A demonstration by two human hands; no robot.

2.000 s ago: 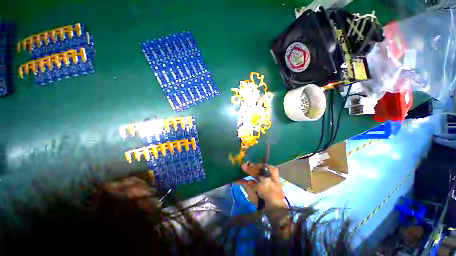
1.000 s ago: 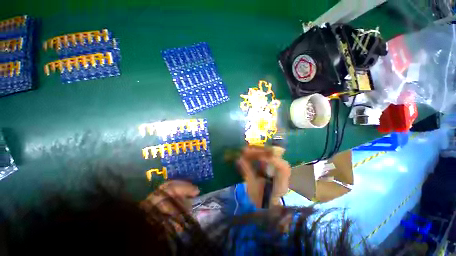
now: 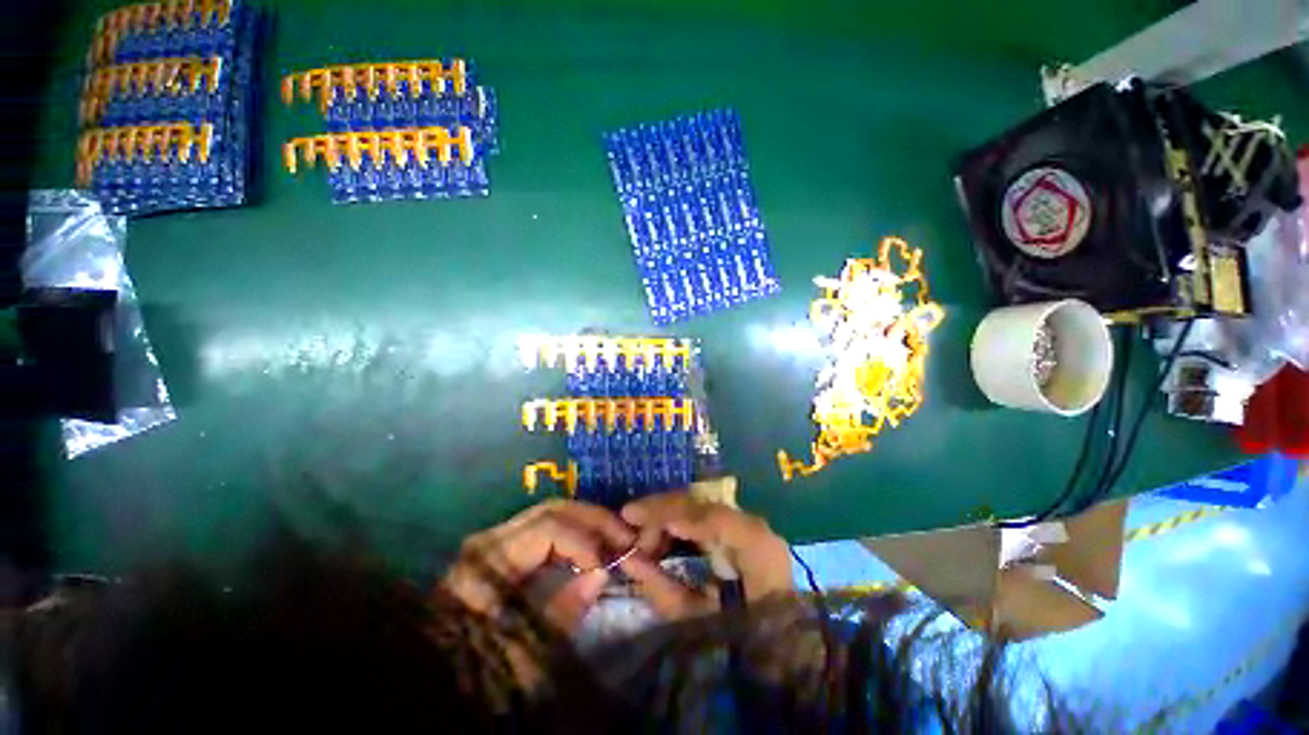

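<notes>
The blue circuit panel (image 3: 632, 457) lies in front of me with two full rows of orange flex pieces and a few orange pieces (image 3: 549, 474) at its lower left. My left hand (image 3: 534, 557) is at its lower edge, fingers closed on a thin strand of solder wire (image 3: 610, 563). My right hand (image 3: 725, 553) holds the soldering iron (image 3: 715, 495), its pale part pointing up beside the panel. The fingertips of both hands meet. Whether they pinch an orange piece is hidden. A bright pile of loose orange pieces (image 3: 873, 366) lies to the right.
A bare blue panel (image 3: 692, 216) lies at upper middle. Part-filled panels (image 3: 409, 175) and a stack (image 3: 172, 180) are upper left. A clear bag (image 3: 137, 388) is left. The white cup (image 3: 1005, 359), black fan (image 3: 1113, 259), black cables (image 3: 1105, 460) and cardboard box (image 3: 940, 567) are right.
The view has shifted, so the bench items appear further right. My right hand has moved left from beside the orange pile to meet my left hand at the panel's lower edge.
</notes>
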